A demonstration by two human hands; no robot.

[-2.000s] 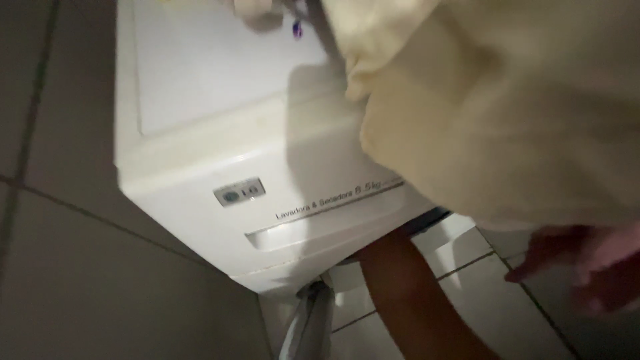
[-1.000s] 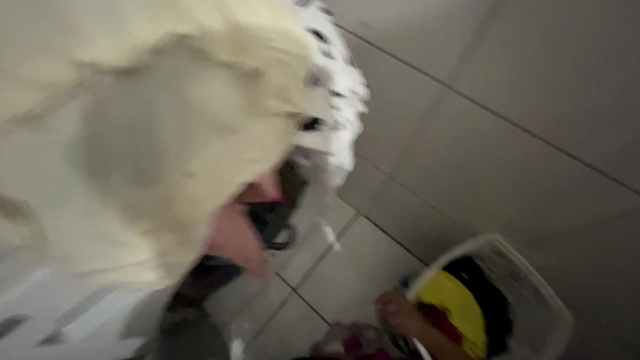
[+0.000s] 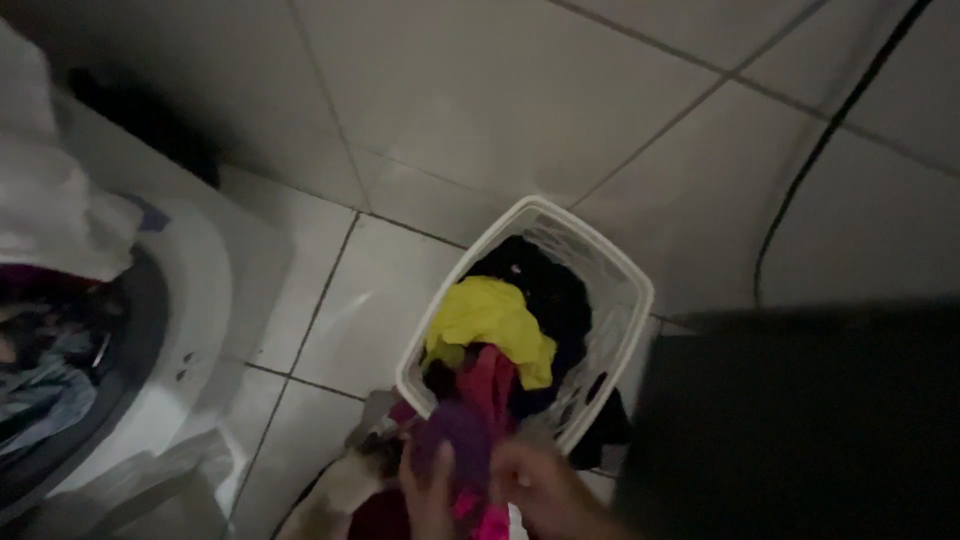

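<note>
Low in the view, my left hand grips a purple cloth item over the near rim of a white plastic laundry basket. My right hand is just right of the purple item, fingers curled and blurred; whether it holds cloth cannot be told. Bright pink fabric shows between the hands. Inside the basket lie a yellow garment, a red garment and black clothes.
At the left stands a front-loading washing machine, its drum holding clothes, with pale fabric hanging over it. More clothes lie near the basket. A dark block-like object fills the lower right; a black cable runs above it.
The view has swung from the machine's front and top to the basket beside it. A hand was at the basket's near edge one second ago; now both hands are there, with the purple item.
</note>
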